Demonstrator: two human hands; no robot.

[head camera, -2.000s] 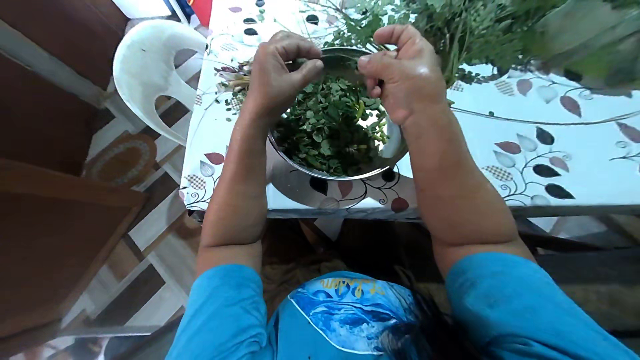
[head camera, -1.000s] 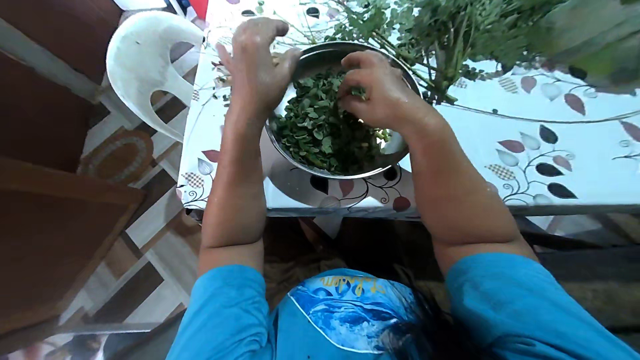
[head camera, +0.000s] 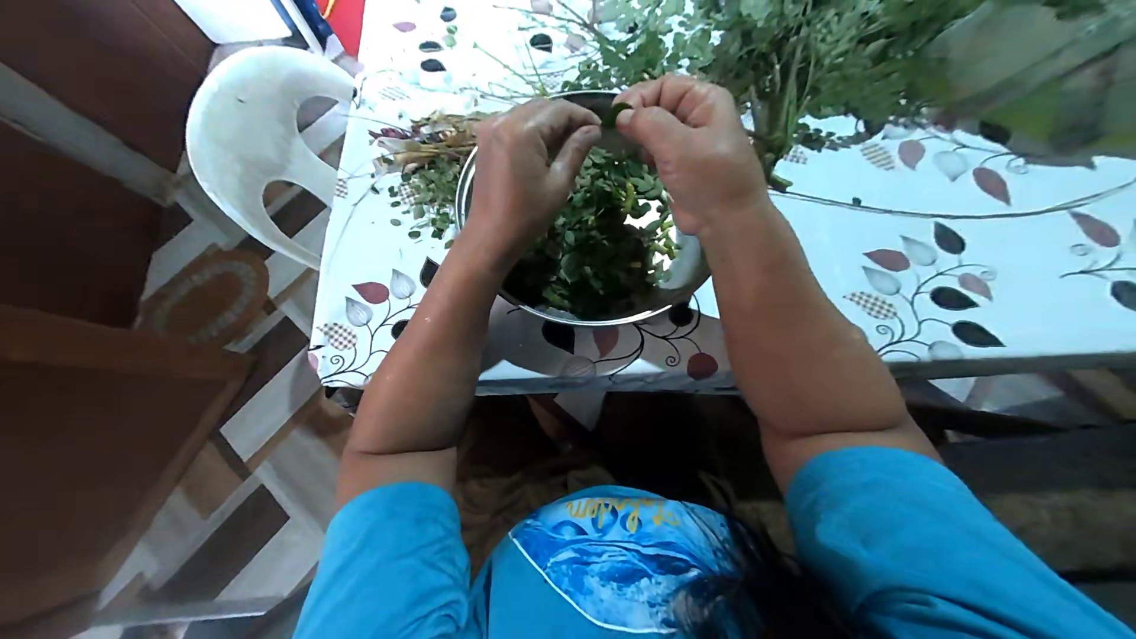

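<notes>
My left hand (head camera: 537, 160) and my right hand (head camera: 697, 146) are raised close together over the far part of a round metal bowl (head camera: 568, 318). A small green leaf (head camera: 616, 113) is pinched at my right fingertips. The left thumb and index finger nearly meet, beside the leaf; whether they hold part of it I cannot tell. Loose green leaves (head camera: 590, 253) fill much of the bowl below, with bare metal showing at its right side.
A heap of leafy green stems (head camera: 781, 71) lies on the table's far right. Bare stalks (head camera: 435, 142) and small leaves (head camera: 430, 191) lie left of the bowl. The leaf-patterned tablecloth (head camera: 1003, 266) covers the table. A white plastic chair (head camera: 253, 133) stands at the left.
One second ago my hands were apart, the right low over the leaves in the bowl and the left with spread fingers. Now both are together at the far rim.
</notes>
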